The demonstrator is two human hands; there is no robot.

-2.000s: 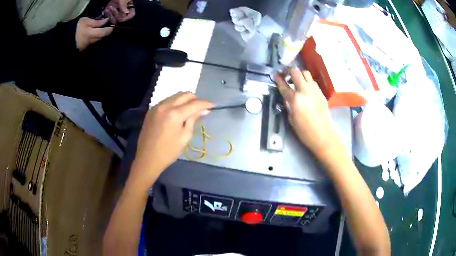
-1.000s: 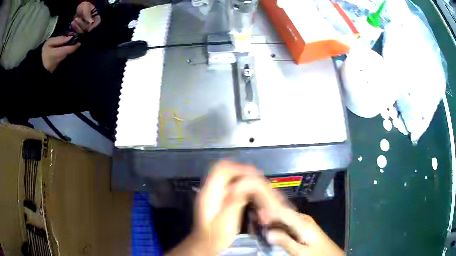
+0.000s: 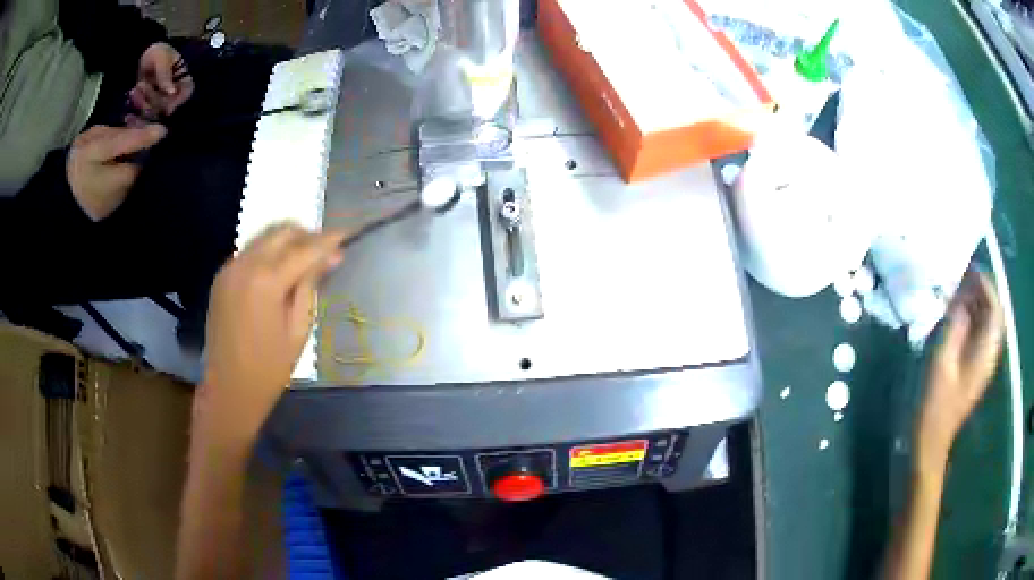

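Observation:
My left hand [image 3: 267, 283] grips a thin dark stem [image 3: 380, 221] above the left part of the grey metal plate [image 3: 635, 272]. A white disc [image 3: 440, 193] is on the stem's far end, just in front of the silvery nest block [image 3: 446, 153]. The press head's yellowish tip [image 3: 490, 85] is above the nest. The slotted clamp bar [image 3: 516, 255] lies in front. My right hand [image 3: 966, 346] is at the far right over the green table, by the lower edge of the clear plastic bag [image 3: 924, 193]; its fingertips are blurred and I cannot tell whether it holds anything.
An orange box [image 3: 646, 142] stands at the plate's back right, beside a white tub [image 3: 799, 221]. Loose white discs [image 3: 844, 358] lie on the green table. Yellow bands [image 3: 369, 340] lie on the plate. A coworker's hands [image 3: 113, 159] are at upper left, near the white pad [image 3: 278, 170].
My hands were together in front of the machine and have parted: left up over the plate with a stem, right to the far right. The black-headed stem at the nest is gone from there.

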